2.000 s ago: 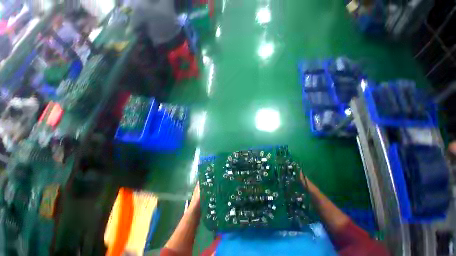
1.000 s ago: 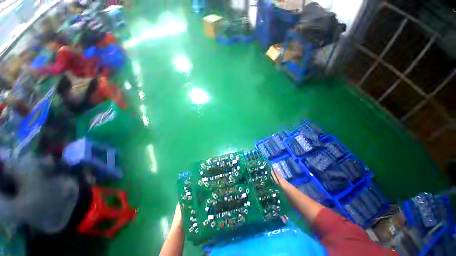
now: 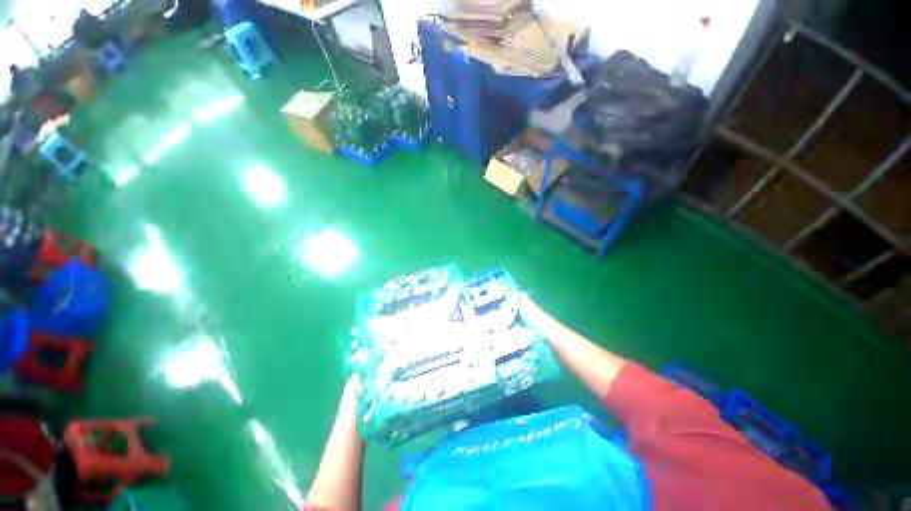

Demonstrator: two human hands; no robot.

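Note:
A stack of populated green circuit boards [image 3: 435, 349] is held level in front of my body, its top washed out by glare. My left hand [image 3: 351, 404] is at the stack's left edge, with the fingers mostly hidden by the boards. My right hand [image 3: 531, 317] grips the right edge near the far corner, its fingers partly hidden. A bright blue garment [image 3: 529, 464] shows just below the stack.
Glossy green floor [image 3: 330, 200] lies ahead. Red stools [image 3: 115, 454] and blue bags stand at left. A blue cabinet [image 3: 455, 95], open cardboard box [image 3: 519, 165], blue cart [image 3: 589, 205] and board-filled trays are ahead. Blue trays [image 3: 764, 429] lie at lower right, beside a metal grid.
The view has swung right and moved along the floor. The cabinet and cart are nearer, and the blue trays have slipped to the lower right. Both hands still hold the board stack.

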